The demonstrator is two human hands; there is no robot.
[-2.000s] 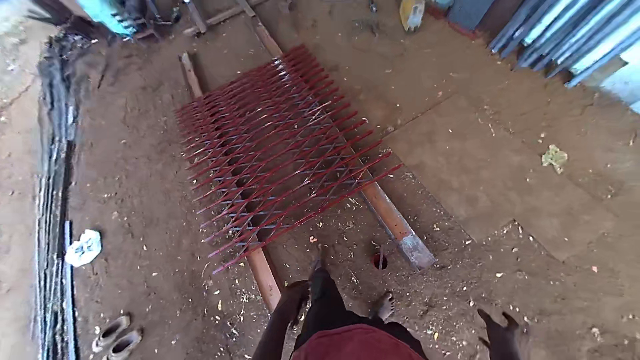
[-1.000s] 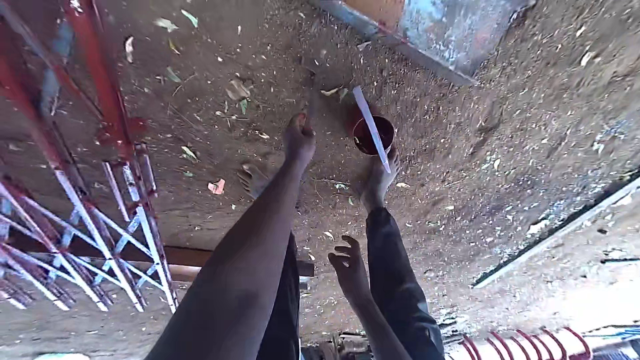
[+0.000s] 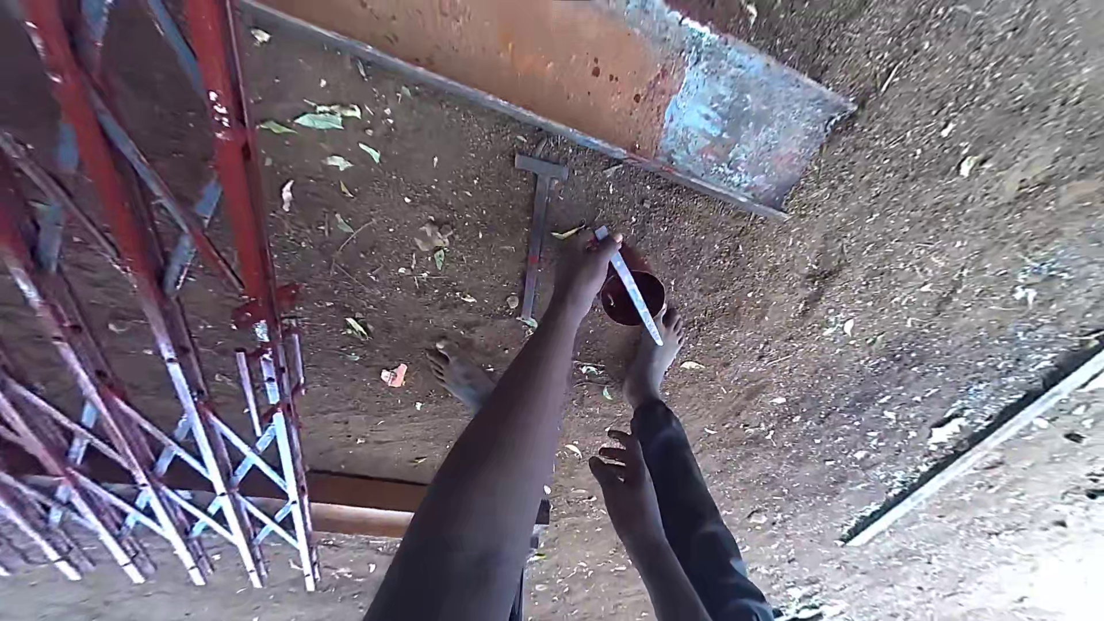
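Note:
A dark red paint can (image 3: 634, 297) stands open on the soil beside my foot. Across its mouth lies a narrow pale flat strip (image 3: 636, 297). My left hand (image 3: 588, 269) is at the can's left side, with its fingertips closed on the strip's upper end. Just left of that hand a T-shaped metal hammer (image 3: 536, 237) lies on the ground. My right hand (image 3: 623, 470) hangs below the can with its fingers apart and nothing in it. A folding metal lattice gate (image 3: 250, 259), partly coated in red paint, fills the left side; neither hand touches it.
An orange-brown metal beam (image 3: 552, 65) with a worn grey-blue end crosses the top. Another beam (image 3: 362, 517) runs under the lattice at lower left. My bare feet are on leaf-strewn soil near the can. A long pale bar (image 3: 975, 453) lies at right.
The view has dropped from the whole lattice to the ground by my feet. Since one second ago my left hand has moved right, to the strip on the can, and has taken hold of it.

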